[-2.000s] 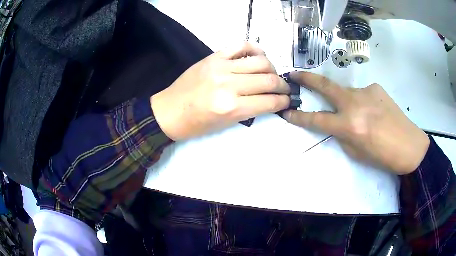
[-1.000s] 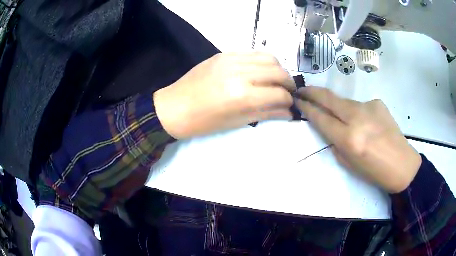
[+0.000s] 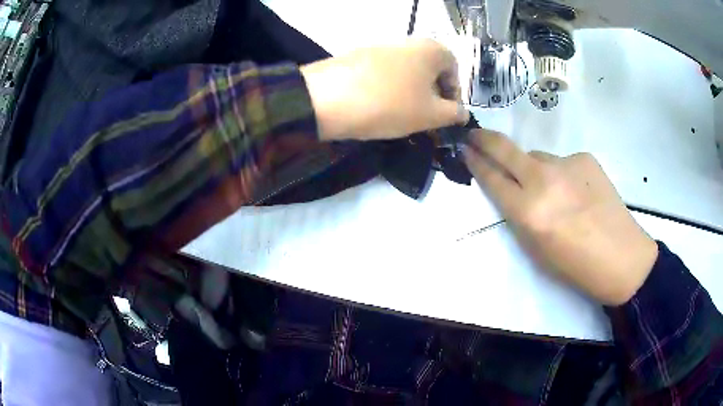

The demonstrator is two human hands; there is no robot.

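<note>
My left hand is pinched closed at the upper edge of the dark waistband end, just in front of the needle plate. My right hand presses its fingertips on the right side of the waistband end. A thin pointed metal tool, perhaps an awl, sticks out to the left from under my right hand. The black jeans body runs left under my left forearm, with a pointed flap lying on the table. What my left fingertips pinch is partly hidden.
The presser foot and needle plate are just beyond my hands. The machine arm crosses the top right, with a white ribbed knob. Black garments are heaped at left. The table's front edge borders my plaid lap.
My left hand has risen and its fingers have drawn together into a pinch. More of the black cloth now shows below it. My right hand stays beside the waistband end with the tool.
</note>
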